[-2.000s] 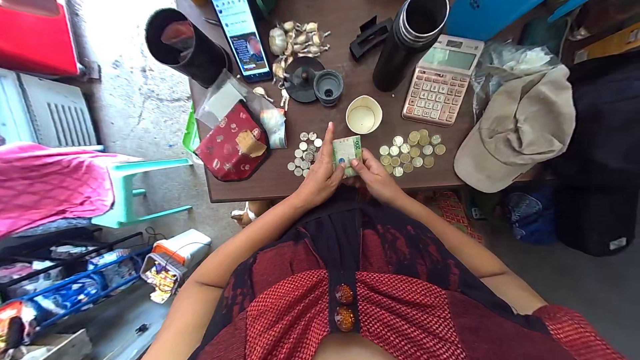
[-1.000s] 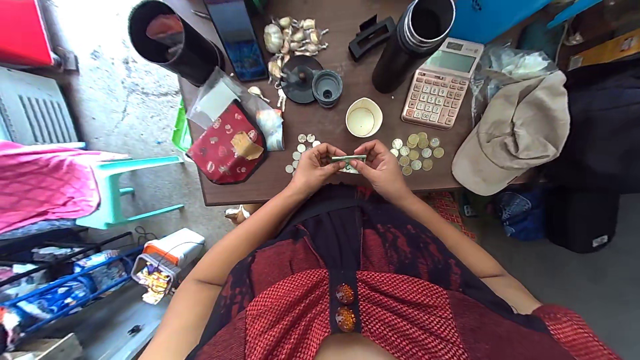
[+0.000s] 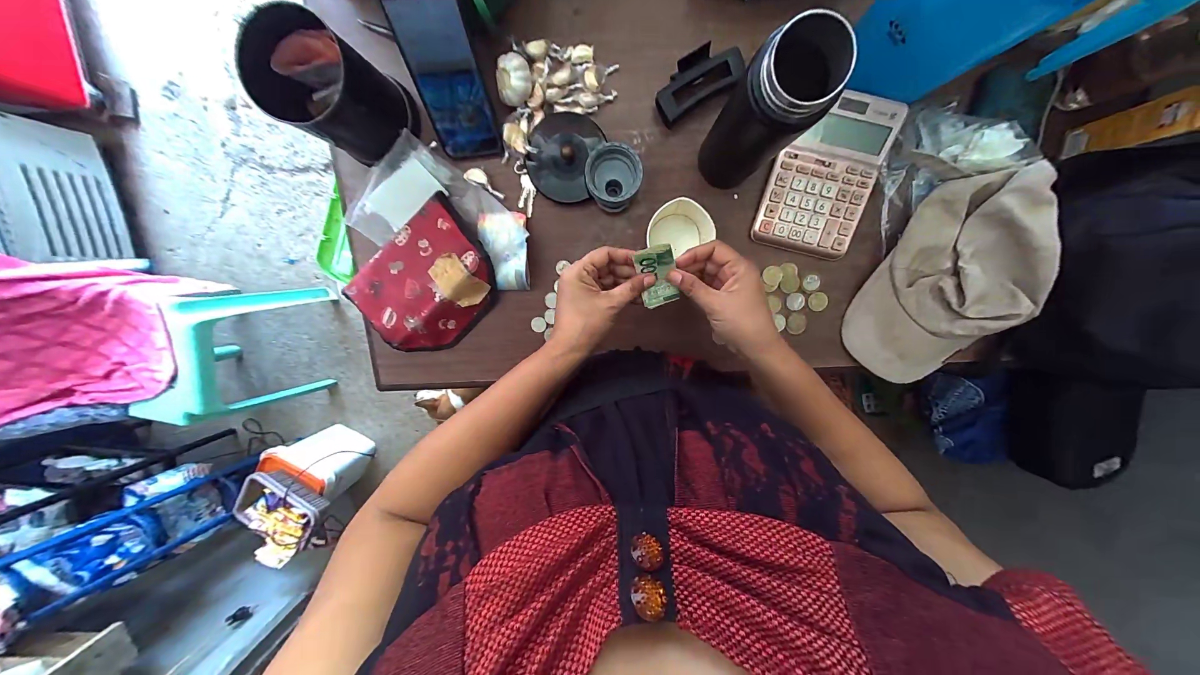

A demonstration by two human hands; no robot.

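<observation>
Between my two hands is a small folded green banknote (image 3: 659,277), above the table's near edge. My left hand (image 3: 600,291) pinches its left side and my right hand (image 3: 727,289) its right side. An open cream paper cup (image 3: 680,225) stands just beyond the fingers. Silver coins (image 3: 539,324) lie on the table beside my left hand, which partly hides them. More coins, silver and gold-coloured (image 3: 796,301), lie to the right of my right hand.
A red patterned pouch (image 3: 422,281), a phone (image 3: 450,84), garlic bulbs (image 3: 553,80), a grey cup-shaped lid (image 3: 614,176), a black flask (image 3: 778,94), a pink calculator (image 3: 816,197) and a beige cap (image 3: 966,262) are on the brown table (image 3: 431,373). A black cylindrical container (image 3: 328,84) stands at the back left.
Two seconds ago the banknote lay flatter between my hands; a second ago it was edge-on in my fingertips. Its green face now shows, folded small. The phone's screen has gone dark.
</observation>
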